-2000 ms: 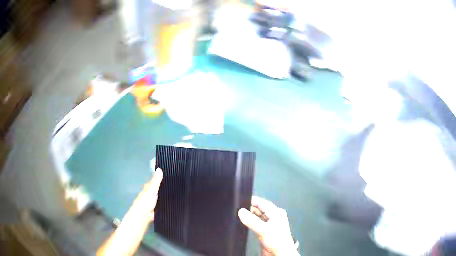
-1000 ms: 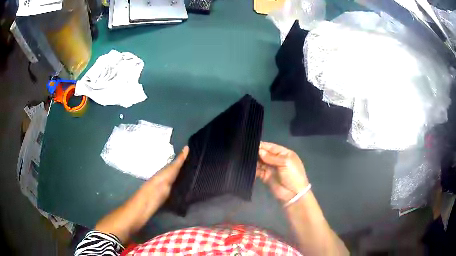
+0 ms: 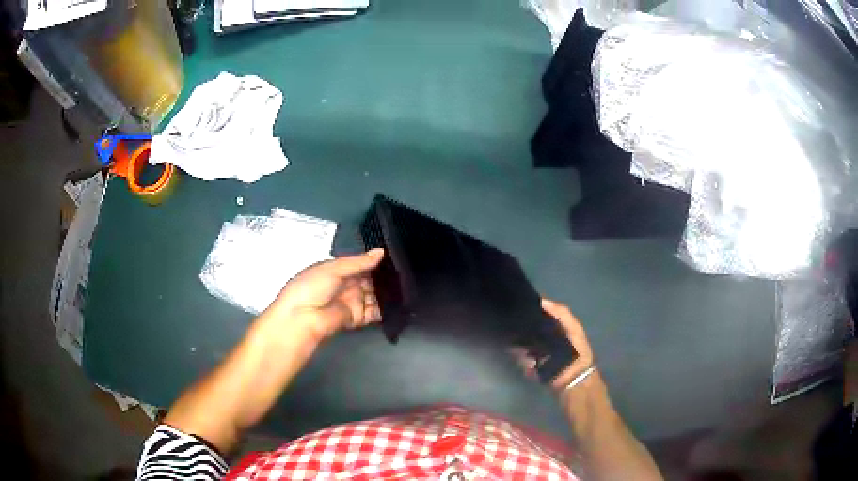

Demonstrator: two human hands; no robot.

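Observation:
A black finned metal housing (image 3: 461, 277) is held tilted above the green bench, near its front edge. My left hand (image 3: 329, 291) grips its left end, with the thumb on the end edge. My right hand (image 3: 564, 348) holds its lower right end; some fingers are under it and partly hidden. A small flat pile of bubble bags (image 3: 263, 258) lies on the bench just left of the housing, behind my left hand. More black housings (image 3: 626, 202) lie at the right, partly covered by a big heap of bubble bags (image 3: 724, 141).
A crumpled white rag (image 3: 226, 127) lies at the back left, beside an orange and blue tape dispenser (image 3: 149, 169). A container with yellowish contents (image 3: 141, 66) stands behind them. White papers (image 3: 292, 11) are at the back of the green bench (image 3: 405, 113). Printed newspaper (image 3: 75, 272) shows beyond the left edge.
The housing has been turned in my hands, from slanting up to the right to slanting down to the right. My right hand has moved lower, and my left hand has shifted to the end edge.

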